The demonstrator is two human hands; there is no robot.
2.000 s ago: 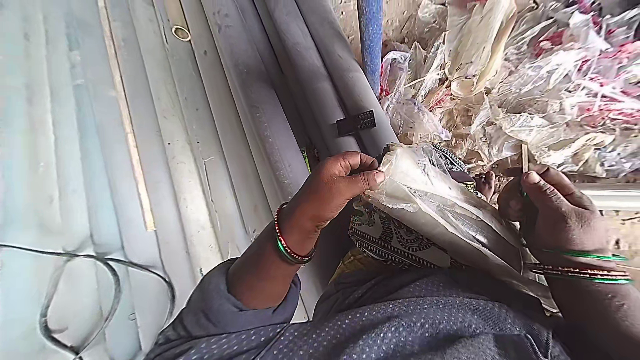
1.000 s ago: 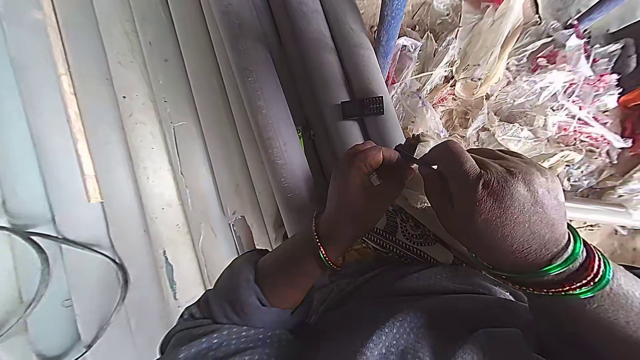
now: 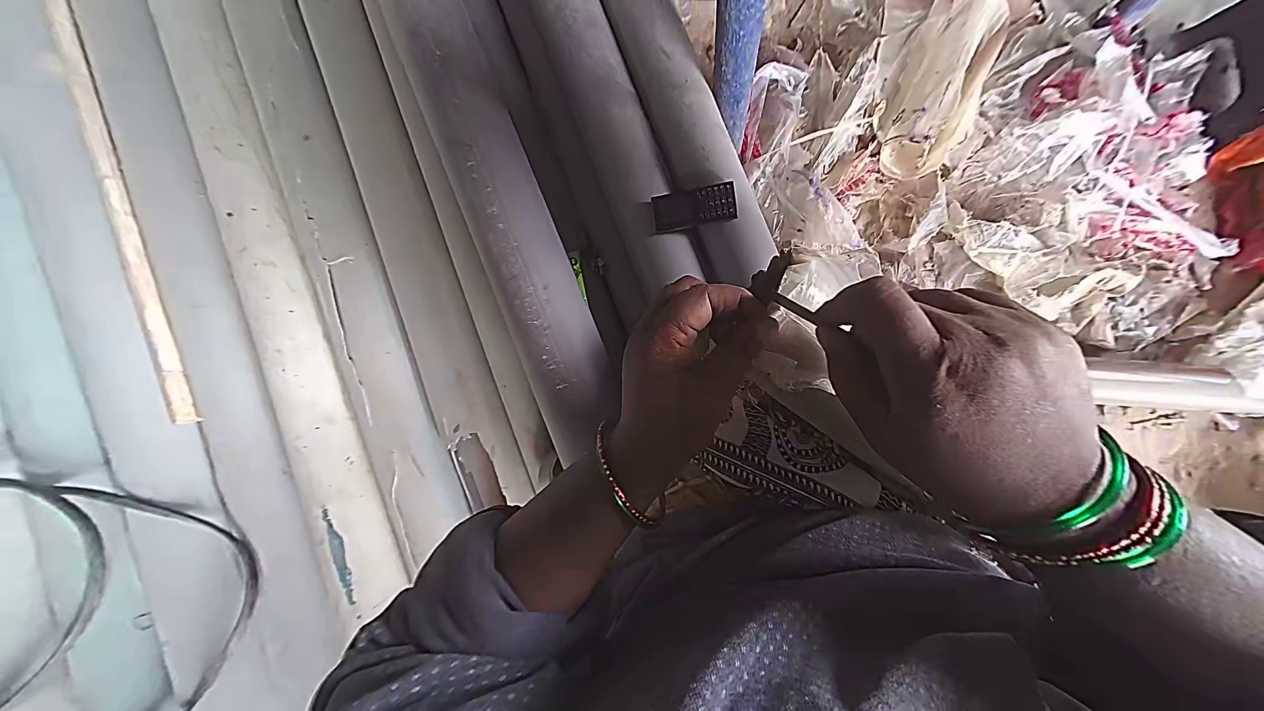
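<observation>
My left hand, with a thin beaded bangle at the wrist, pinches a small dark piece between thumb and fingers; what it is I cannot tell. My right hand, wearing green and red bangles, has its fingers closed on the end of a thin dark strip or stick that reaches to the piece at my left fingertips. Pale clear plastic film shows between and below the hands, partly hidden by them. Patterned cloth lies beneath, over my lap.
Long grey pipes run along the left and centre. A black keypad phone rests on two of them. A wooden strip and a dark cable lie at left. A blue pole stands before heaped plastic scraps.
My hands have come together from holding the plastic film apart. The right hand has moved left, to the left fingertips, and the film is now mostly hidden.
</observation>
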